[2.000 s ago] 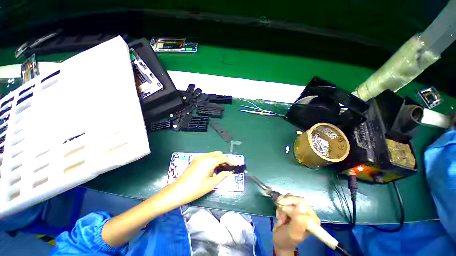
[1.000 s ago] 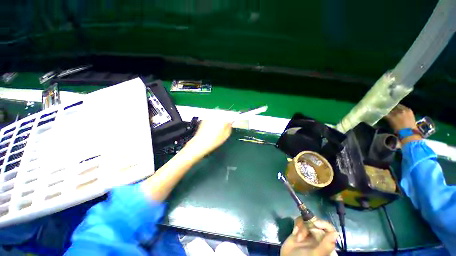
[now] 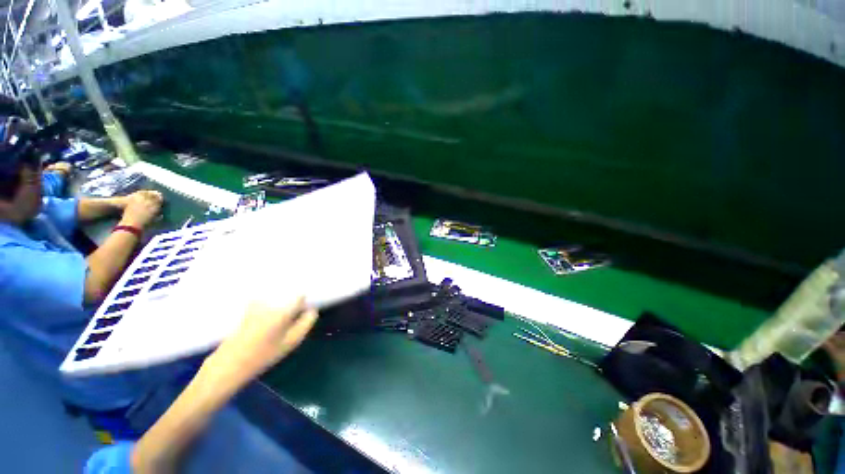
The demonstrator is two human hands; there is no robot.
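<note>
My left hand [image 3: 264,338] is at the near edge of the white blister tray [image 3: 236,268], its fingers overlapping the tray. Whether they grip it or something else cannot be told. The tray is tilted, with dark parts in its left slots. Behind it, the black tray [image 3: 408,294] holds a phone board [image 3: 393,254]. Small black modules [image 3: 447,321] lie piled beside it. My right hand is not in view. A thin metallic piece, perhaps the soldering iron's tip [image 3: 624,455], shows beside the tan cleaning pot [image 3: 662,435] at the bottom edge.
Phone boards lie on the green belt [image 3: 510,255], two of them right of the black tray. Thin metallic tools [image 3: 548,344] lie near the white strip. The black fan unit [image 3: 653,356] stands behind the pot. A taped duct [image 3: 799,301] is at right. Another worker [image 3: 42,250] sits at left.
The view has swung left. My left hand has gone from the mat, past the black pile area, to the white tray. My right hand has left view. Another board now shows on the belt.
</note>
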